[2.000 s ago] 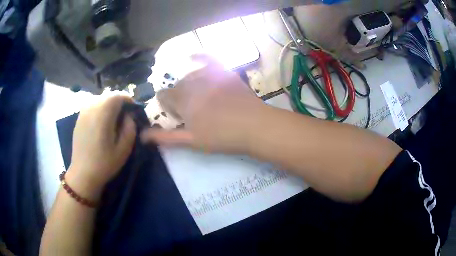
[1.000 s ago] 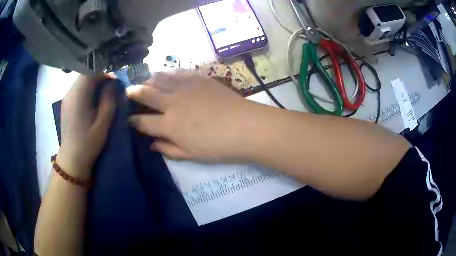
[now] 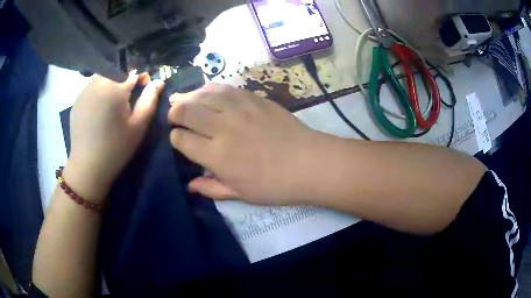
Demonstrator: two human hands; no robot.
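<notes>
A dark navy cloth piece (image 3: 157, 215) runs from under the sewing machine head (image 3: 134, 35) down over the table's front edge. My left hand (image 3: 113, 119) lies on its left part, thumb and fingertips close to the needle area. My right hand (image 3: 233, 137) holds the cloth's right edge, fingers curled on it, just below a grey ridged block (image 3: 187, 78) beside the foot. The needle itself cannot be made out. My left wrist has a red bead bracelet.
A lit smartphone (image 3: 294, 29) with a black cable (image 3: 333, 105) lies behind my right hand. Scissors with green and red handles (image 3: 402, 93), a small white device (image 3: 467, 30) and a white label strip (image 3: 478, 122) are to the right. Ruler markings (image 3: 273, 224) run along the front.
My right hand has come down from over the machine bed onto the cloth, and the phone it partly covered shows. My left hand stays at the cloth. The camera view has shifted slightly.
</notes>
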